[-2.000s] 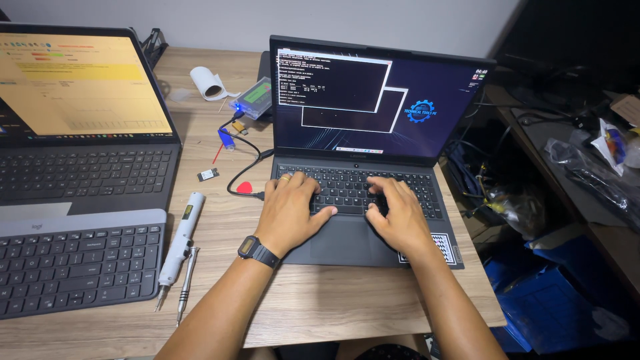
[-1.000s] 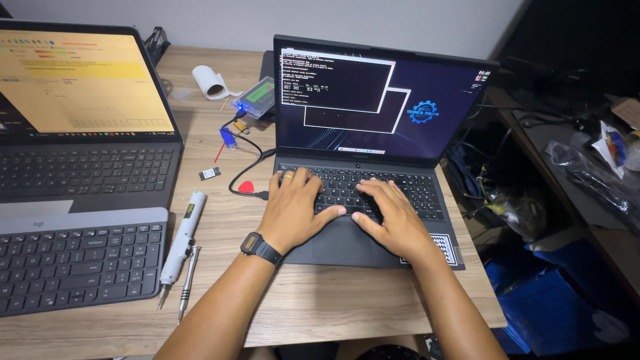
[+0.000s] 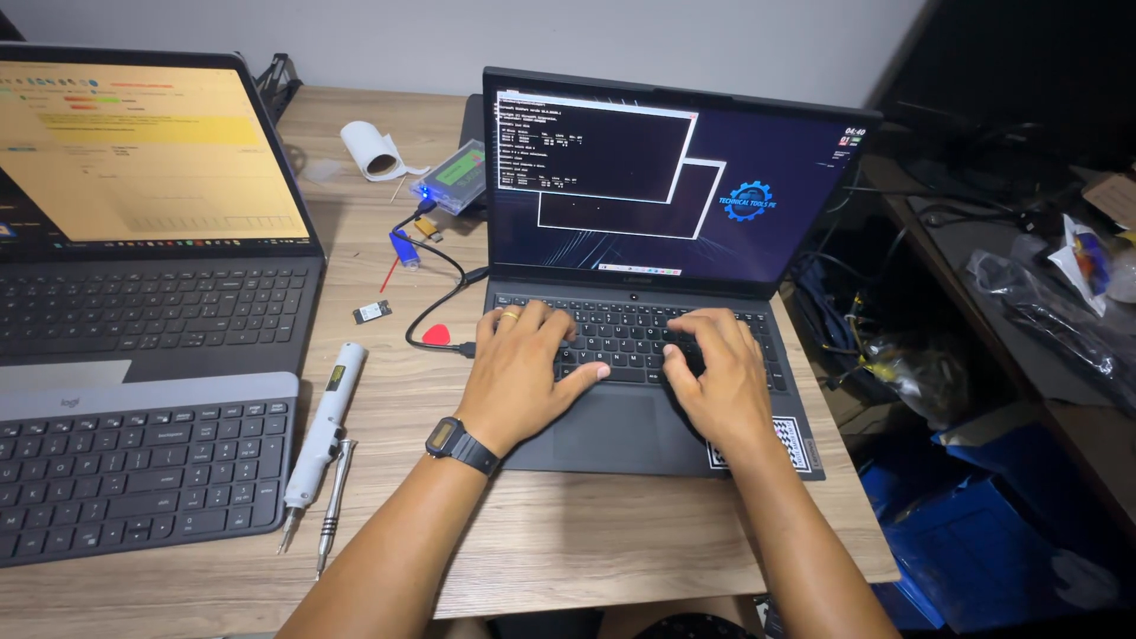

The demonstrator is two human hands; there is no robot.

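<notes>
My left hand (image 3: 524, 377), with a ring and a wristwatch (image 3: 461, 445), rests over the left half of the keyboard of a Lenovo laptop (image 3: 612, 430). My right hand (image 3: 726, 377) lies over the right half, its fingers bent on or just above the keys. Neither hand holds anything. The laptop's screen (image 3: 621, 222) shows two black text windows over a dark desktop. A black USB cable (image 3: 417, 311) runs from the laptop's left side, near my left hand, towards a clear drive enclosure (image 3: 457, 182) with a lit blue light.
At the left stand a second laptop (image 3: 142, 302) and a Logitech keyboard (image 3: 151, 470). Beside them lie an electric screwdriver (image 3: 327, 426), a thin metal screwdriver (image 3: 333, 510), a small SSD module (image 3: 372, 311), a red pick (image 3: 436, 335), a blue USB stick (image 3: 404, 250) and a paper roll (image 3: 370, 151).
My right hand's fingers were stretched further left over the keys one second ago; now they are drawn back to the right and bent. My left hand stays over the keyboard's left half.
</notes>
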